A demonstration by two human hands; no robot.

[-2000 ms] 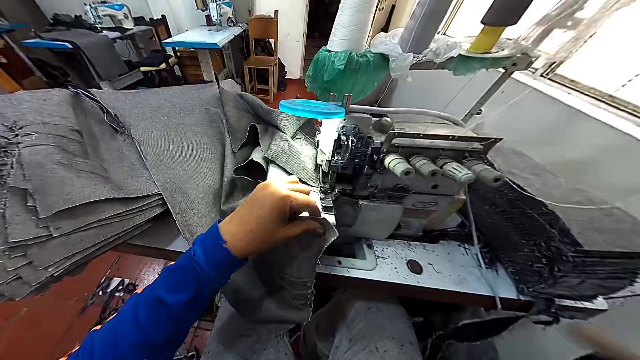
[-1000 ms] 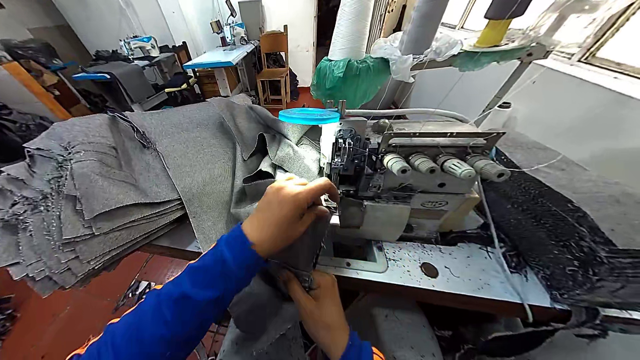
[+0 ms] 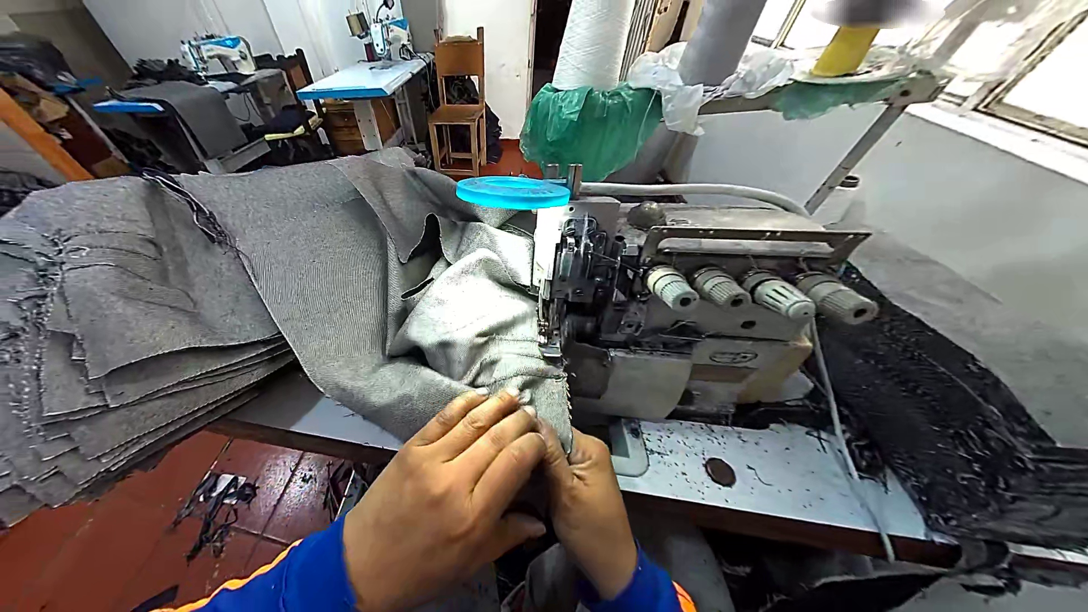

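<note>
An overlock sewing machine [image 3: 722, 340] stands on a white table, its four tension dials facing me. Grey denim-like fabric [image 3: 297, 246] runs from the left up to the presser foot [image 3: 551, 344], brightly lit there. My left hand [image 3: 450, 501] lies on the fabric just in front of the foot, fingers together and pressing it. Beside it on the right, my right hand [image 3: 591, 501] pinches the stitched edge of the cloth between thumb and fingers. Both hands touch each other. A translucent blue ring [image 3: 512, 193] sits above the needle area.
Stacked grey fabric pieces [image 3: 170, 365] hang over the table's left side. Dark fabric [image 3: 935, 425] lies right of the machine. Thread cones [image 3: 595, 42] stand behind on a rack. Thread scraps [image 3: 217, 510] lie on the red floor. A wooden chair [image 3: 459, 102] and other sewing tables [image 3: 365, 81] are farther back.
My right hand, out of view two seconds ago, came in from below and now holds the cloth edge. My left hand has moved back from the presser foot, toward me.
</note>
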